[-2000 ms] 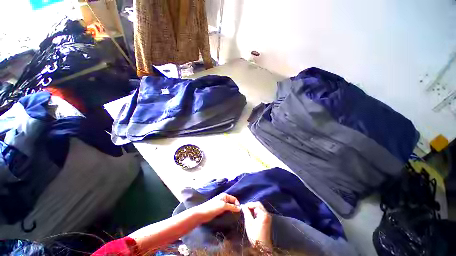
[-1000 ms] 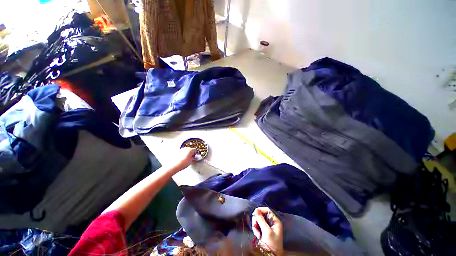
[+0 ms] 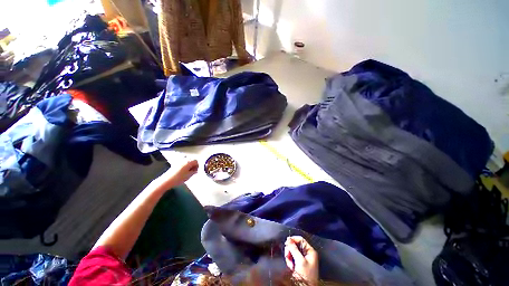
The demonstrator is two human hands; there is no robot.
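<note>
A grey jacket with navy lining lies in front of me, partly on the white table's near end. A gold button shows on its grey front edge. My left hand is at the table's left edge, just left of the round button dish, fingers closed together; whether it holds something is too small to tell. My right hand is over the jacket, thumb and fingertips pinched. A faint thread seems to hang near it; a needle cannot be made out.
A lower jacket pile lies beyond the dish, a taller one on the right. A yellow tape measure lies between them. Black plastic is at right, a brown jacket hangs at the far end, and more clothes are heaped left.
My left hand left the jacket, reached into the dish, then moved out to its left. My right hand stayed over the jacket. The gold button on the front edge came into view.
</note>
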